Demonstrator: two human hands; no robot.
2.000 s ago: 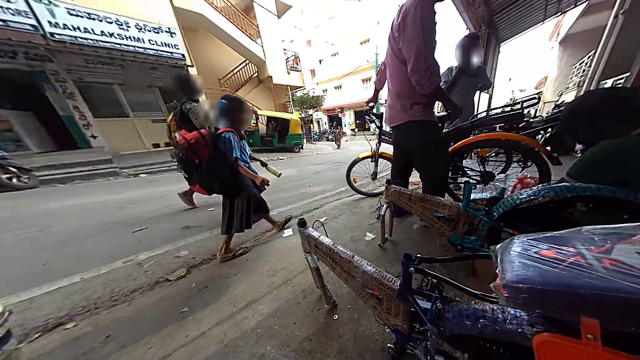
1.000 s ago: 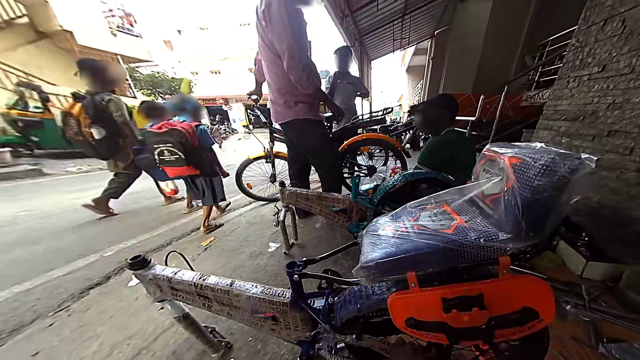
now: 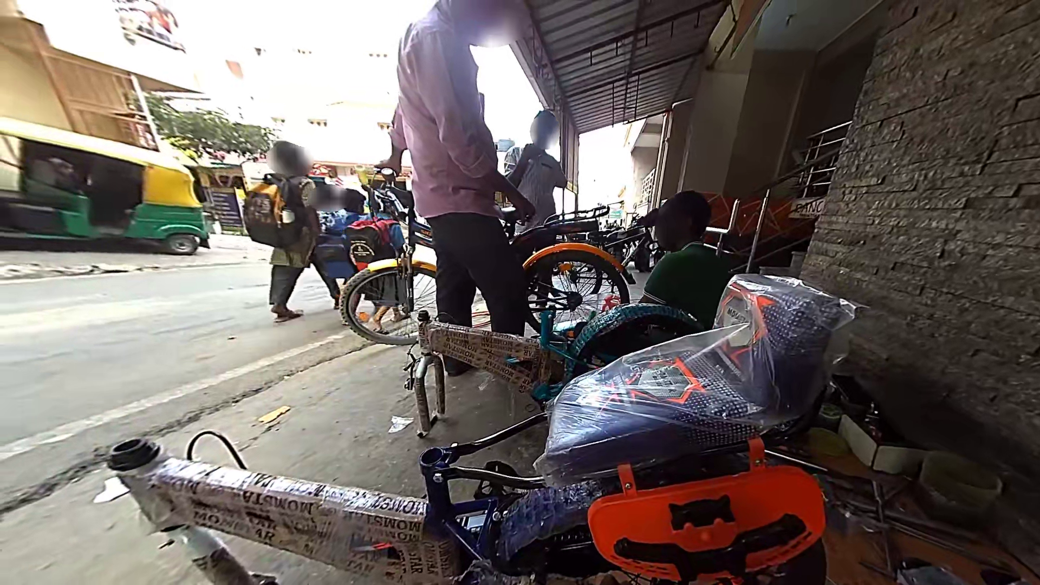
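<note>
Neither my left hand nor my right hand is in view. Closest to me lies a partly assembled bicycle frame (image 3: 301, 516) in printed wrapping, with a bare head tube and a dark blue seat tube. Behind its seat tube a blue padded seat with a backrest (image 3: 650, 406) is covered in clear plastic. An orange plastic guard (image 3: 707, 520) with black parts hangs below that seat. Beyond stands a second wrapped bicycle frame (image 3: 487, 349), teal at the rear, its fork resting on the pavement without a front wheel.
A person in a pink shirt (image 3: 447, 122) stands by a bicycle with orange mudguards (image 3: 575, 252). A person in green (image 3: 689, 272) sits low at the right, near a stone wall (image 3: 934, 219). Tools and containers (image 3: 886, 447) lie below. An auto-rickshaw (image 3: 166, 195) and children with backpacks are on the road.
The view has swung to the right. The children with backpacks have walked farther along the road. The person in pink still stands by the bicycle.
</note>
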